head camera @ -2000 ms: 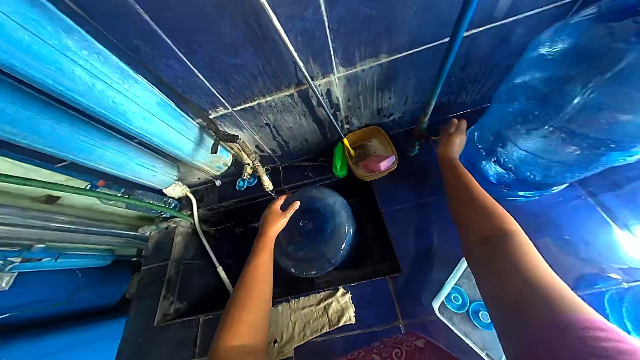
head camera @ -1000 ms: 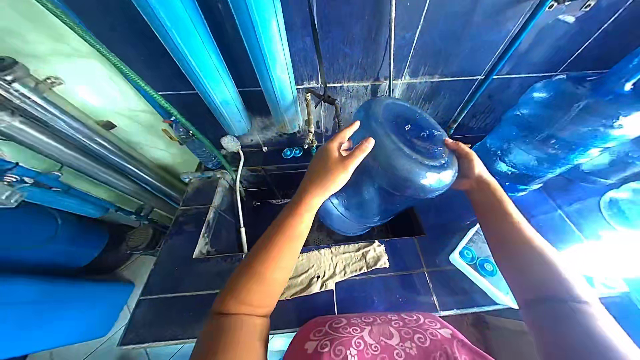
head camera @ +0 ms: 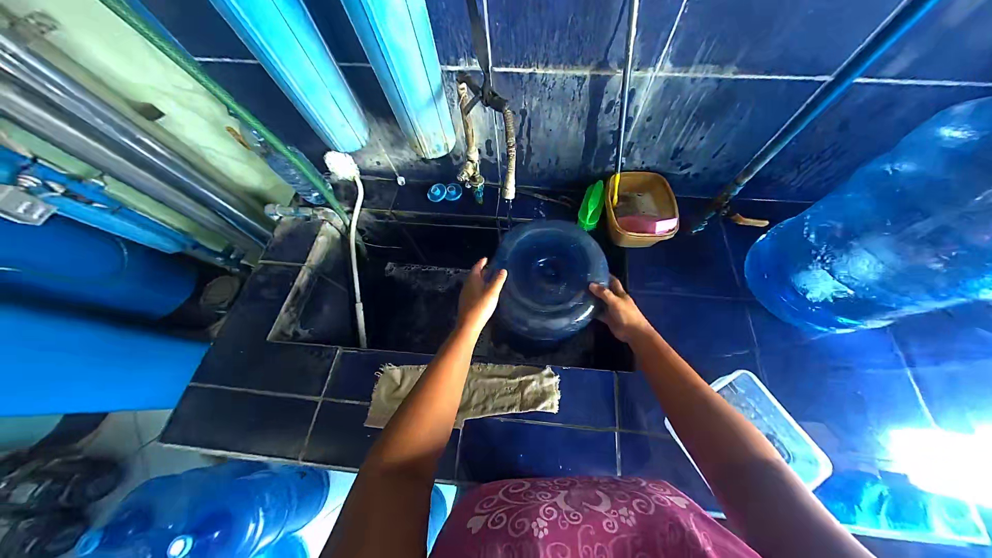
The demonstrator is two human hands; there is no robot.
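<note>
A translucent blue plastic water jug (head camera: 549,275) stands with its round base facing up, over the dark tiled basin (head camera: 434,310). My left hand (head camera: 480,294) grips the jug's left side, the thumb on its wall. On the opposite side my right hand (head camera: 618,308) holds it near the base edge. The jug's neck is hidden below its body. Just behind it hangs a wrapped hose end (head camera: 509,167), with thin streams of water below it. A tan cloth (head camera: 496,391) lies on the basin's front ledge, partly under my left forearm.
A green brush (head camera: 591,205) and a tan plastic tub (head camera: 665,198) with a pink sponge sit behind the basin. Large blue jugs (head camera: 876,225) lie at right, near a white tray (head camera: 818,465). A white hose (head camera: 356,256) drops into the basin's left side. Two blue caps (head camera: 444,192) rest behind.
One second ago the jug was tilted, held higher between both hands; it is now lower, base up, over the basin. Two seconds ago my right hand was by the blue pipe at the wall.
</note>
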